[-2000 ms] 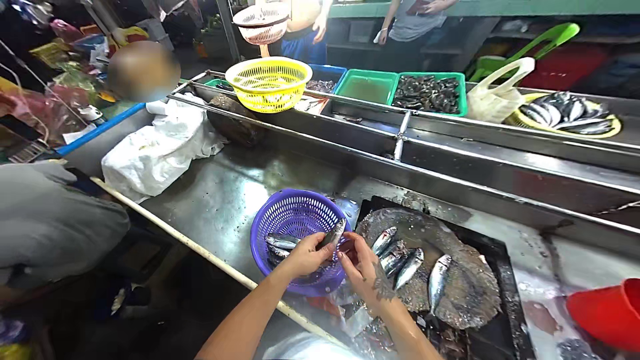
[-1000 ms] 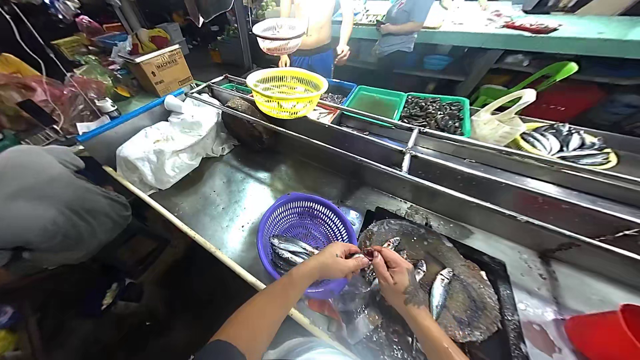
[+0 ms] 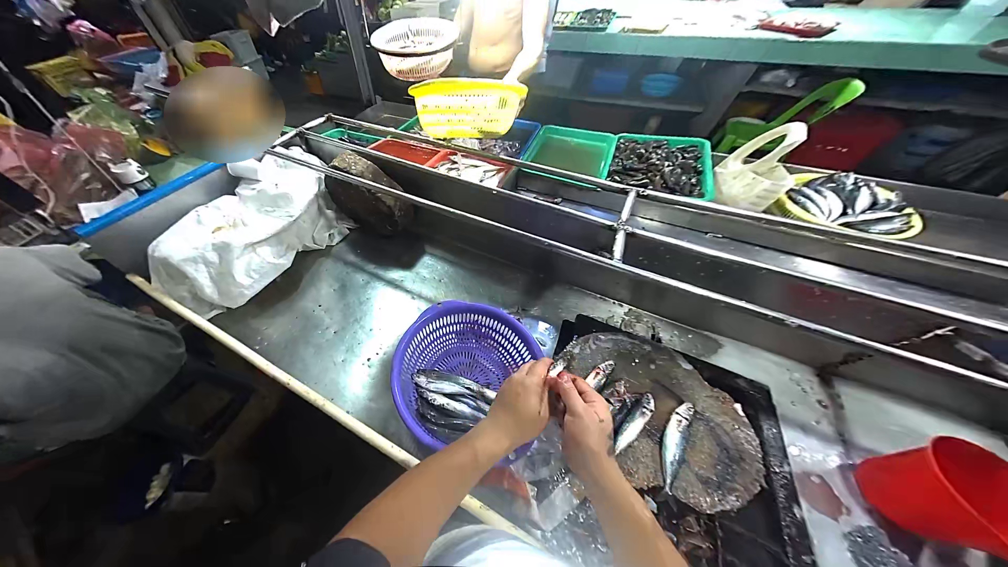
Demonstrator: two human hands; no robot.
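My left hand (image 3: 523, 402) and my right hand (image 3: 583, 413) meet between the purple plastic colander and the chopping block. Both close around one small fish (image 3: 556, 368), whose tip shows above the fingers; the rest of it is hidden. Several silvery fish (image 3: 449, 398) lie in the purple colander (image 3: 407, 346) at the left. On the round, worn chopping block (image 3: 720, 465) at the right lie more fish, one (image 3: 677, 445) apart from the others.
A red plastic container (image 3: 937, 488) stands at the right. Behind a metal rail (image 3: 504, 224) are a yellow basket (image 3: 468, 106), green trays (image 3: 571, 153) and a bowl of fish (image 3: 854, 205). A white sack (image 3: 244, 244) lies at the left; beyond it are people. A pale pipe (image 3: 315, 398) edges the steel counter.
Two seconds ago my hands held a fish over the purple colander's right side; now they are between colander and block. More fish show in the colander. The person at the left is back in view.
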